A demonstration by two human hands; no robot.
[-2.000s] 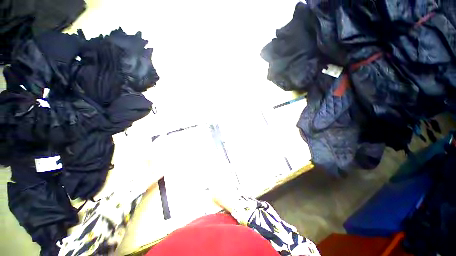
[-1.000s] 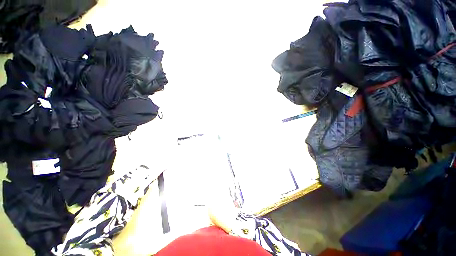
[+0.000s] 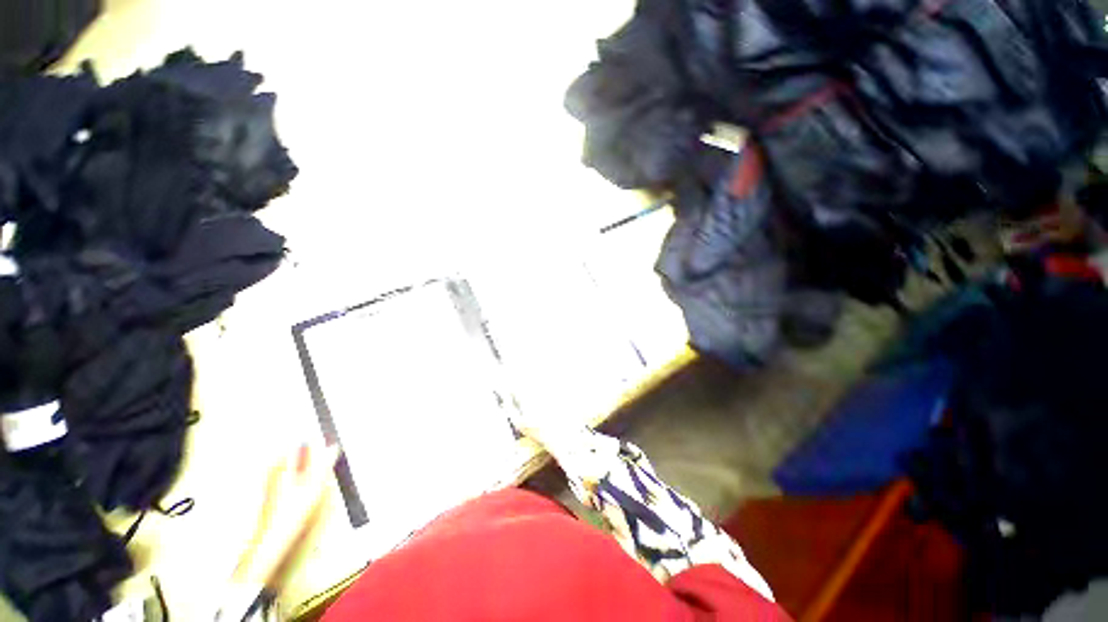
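Note:
An open ledger (image 3: 419, 389) lies at the table's front edge, its pages glaring white, with a dark cover edge along its left and top. My left hand (image 3: 292, 504) is blurred and washed out beside the ledger's lower left edge, with its fingertips slightly apart and nothing seen in it. My right hand (image 3: 547, 435) is small and overexposed at the ledger's lower right part, below a patterned sleeve. Its fingers and anything in them cannot be made out.
Black garment bundles (image 3: 134, 292) with white tags lie left. Quilted navy bundles (image 3: 723, 286) with a red strip (image 3: 746, 170) lie right, near a thin blue strip (image 3: 632, 219). A blue bin (image 3: 869, 425) and an orange-red bin (image 3: 790, 547) stand low at the right, beside dark cloth (image 3: 1021, 425).
The view has turned, so the bundles appear farther left. My left sleeve has drawn back toward the lower left, showing my left hand and more of the ledger's dark left edge.

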